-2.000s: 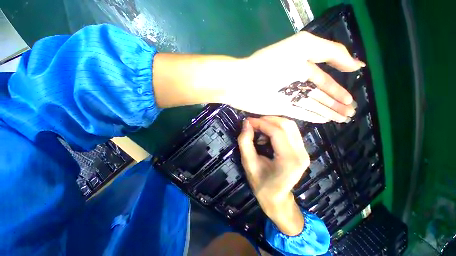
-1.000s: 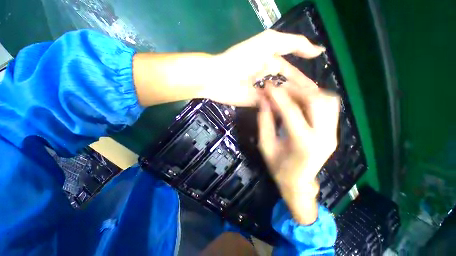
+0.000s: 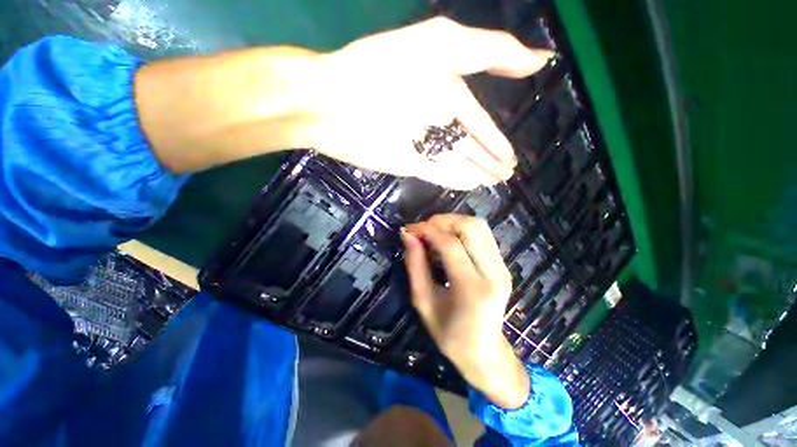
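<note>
My left hand (image 3: 411, 105) is palm up with fingers stretched out, above the black tray. A small cluster of dark parts (image 3: 440, 139) lies on it near the base of the fingers. My right hand (image 3: 463, 288) is below it, over the glossy black tray (image 3: 288, 240). Its thumb and forefinger are pinched together at a pocket's edge, with a tiny dark speck at the tips, too small to make out well. The tray's pockets hold flat black-grey rectangular shapes; both hands hide some pockets.
A stack of black ribbed trays (image 3: 620, 358) stands at the lower right. An open carton (image 3: 162, 262) with black ribbed contents is at the lower left by my lap. The green bench surface (image 3: 288, 22) runs behind the tray, with a raised green edge (image 3: 603, 131) at the right.
My right hand reached to the dark parts in my left palm, then moved back down to the tray. My left hand and the tray now appear further left in the view.
</note>
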